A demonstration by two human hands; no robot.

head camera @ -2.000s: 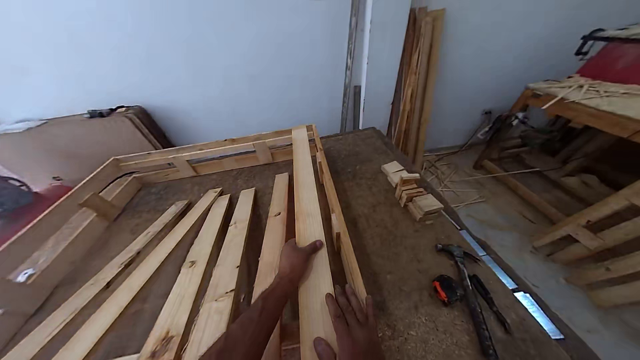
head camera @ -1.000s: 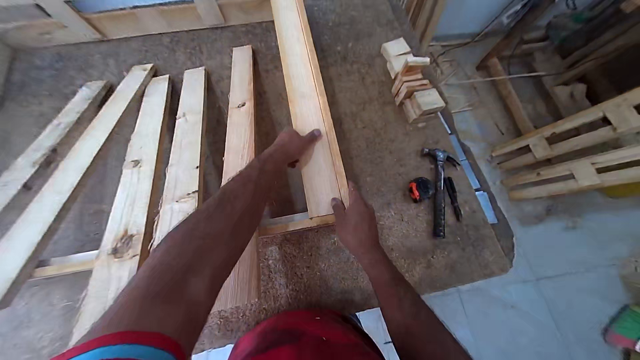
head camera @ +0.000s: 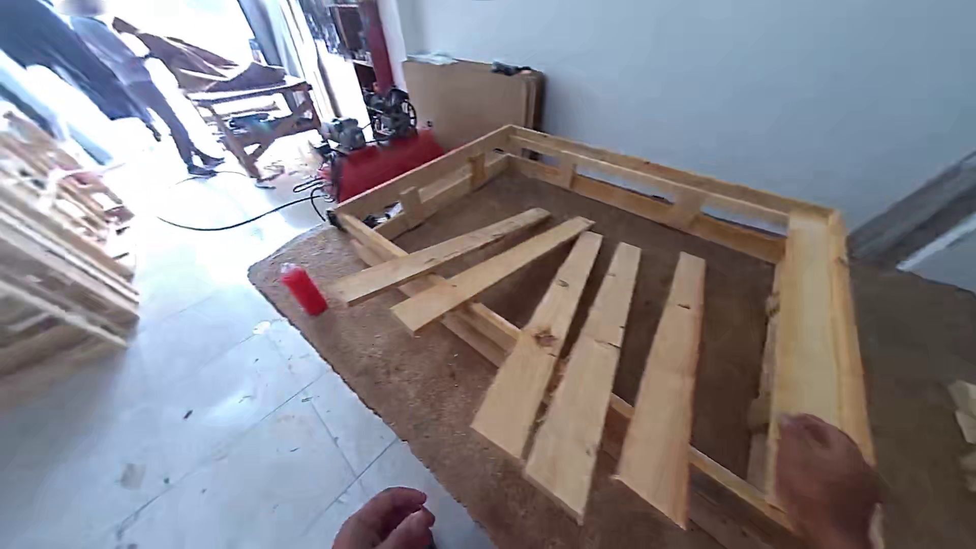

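Observation:
My right hand [head camera: 827, 480] is closed over the near end of a pale wooden board [head camera: 812, 320], which lies along the right side of a rectangular wooden frame [head camera: 640, 179]. Blur hides its fingertips. Low in the view, my left hand [head camera: 389, 522] is over the tiled floor, fingers loosely bent, with nothing seen in it. Several loose wooden slats lie across the frame's near rail; among them are a knotty one [head camera: 545, 335], one near the middle [head camera: 663, 381] and one at the left [head camera: 450, 255].
A brown work surface [head camera: 381, 366] with a rough edge carries the frame and a red bottle [head camera: 303, 290]. Beyond are a red air compressor [head camera: 385, 164], a black hose [head camera: 229, 227] and leaning sheets [head camera: 465, 99]. Wooden pieces stand at left [head camera: 46, 259]. A person [head camera: 141, 84] stands at the back left.
The view has swung left. My left hand has left the board, where both hands were. My right hand is still at the board's near end.

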